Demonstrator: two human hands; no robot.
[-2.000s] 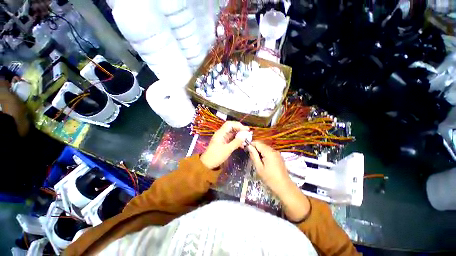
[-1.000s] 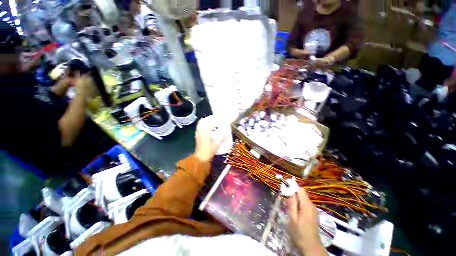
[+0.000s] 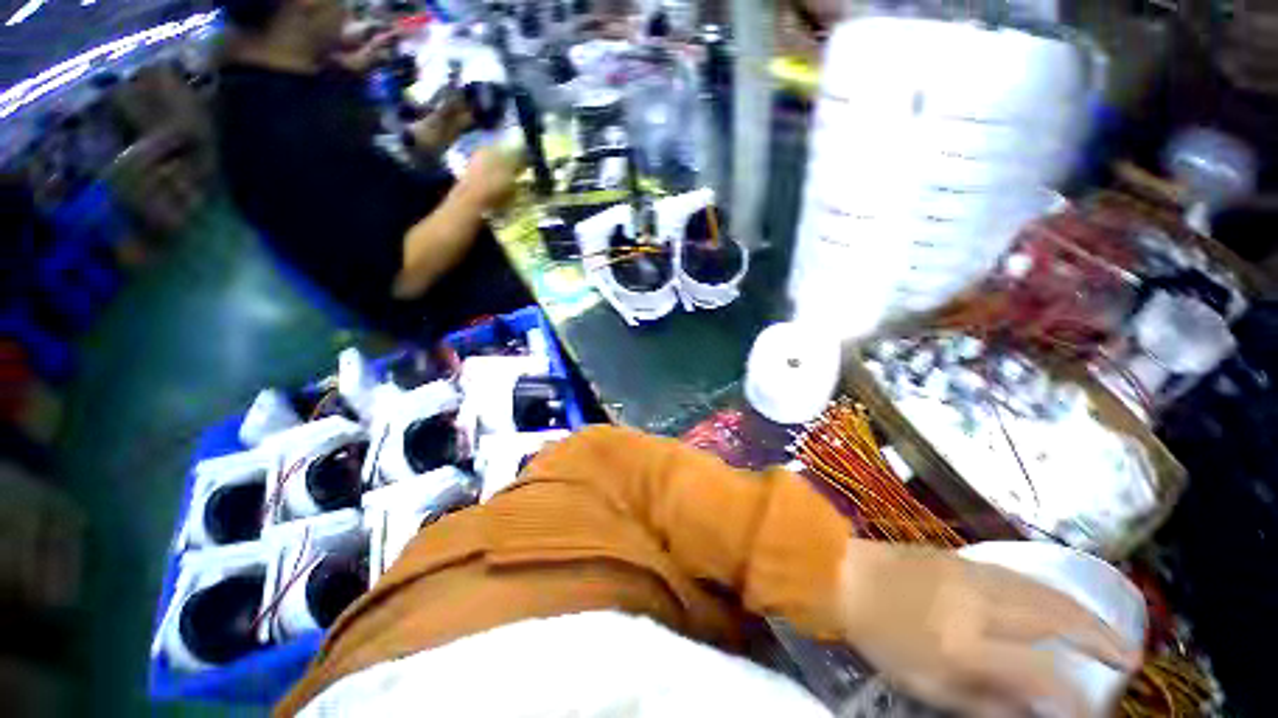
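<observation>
My left hand, blurred, reaches in from the orange sleeve at the lower right, its fingers over a white round housing; it appears to grip the housing, but the fingertips are unclear. My right hand is not in view. Orange wire leads lie spread beside the open parts carton, left of my left hand. The carton holds small white fittings and small silver-white round parts. Another white round housing sits at the near end of tall nested stacks.
A blue crate at lower left holds several part-built units. Two more part-built units stand on the left bench. A person in dark clothes works at the upper left. Red wires lie behind the carton.
The view has swung left, showing more of the blue crate. My left hand has left the stack and is now at the lower right over a white round housing. My right hand has gone out of view.
</observation>
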